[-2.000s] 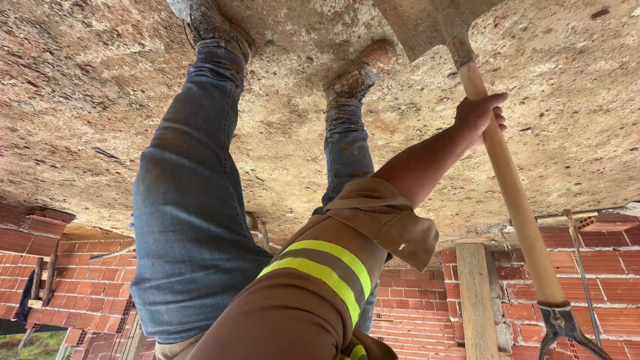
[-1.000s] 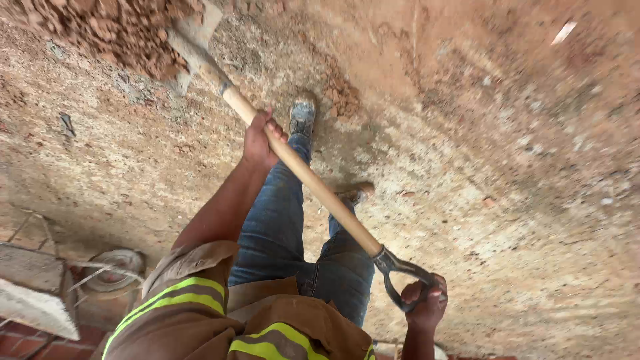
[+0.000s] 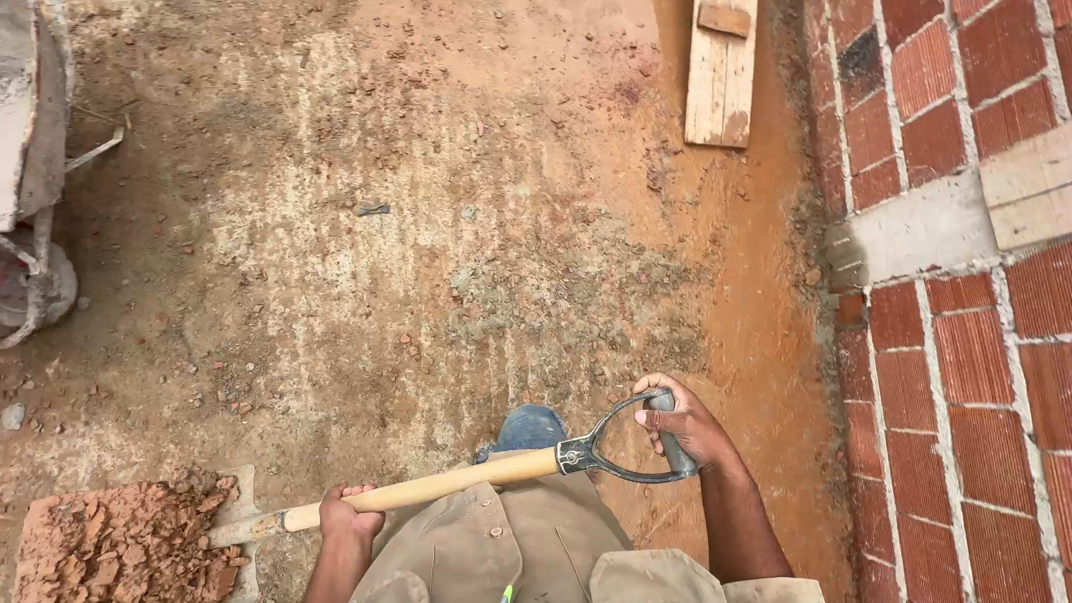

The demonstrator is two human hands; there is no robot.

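Observation:
A shovel with a wooden shaft [image 3: 452,484] lies across the front of my body, its metal blade [image 3: 243,529] at the lower left. Reddish clay soil in clods [image 3: 126,540] covers most of the blade. Near the blade end, my left hand [image 3: 350,512] is wrapped around the shaft. My right hand [image 3: 682,423] grips the dark D-shaped handle [image 3: 680,456] at the other end. One knee in blue jeans [image 3: 530,427] shows just beyond the shaft.
A hollow-brick wall [image 3: 909,394] with mortar joints runs along the right. A wooden plank [image 3: 720,92] carrying a brick piece [image 3: 724,20] lies near it on the dirt floor [image 3: 402,276]. At the left edge stands a wheelbarrow [image 3: 42,176] with its wheel [image 3: 50,289].
The view has swung widely. Two seconds ago the blade was bare in view; one second ago it was at a soil pile, and now it holds soil. Both hands stay on the shovel since one second ago.

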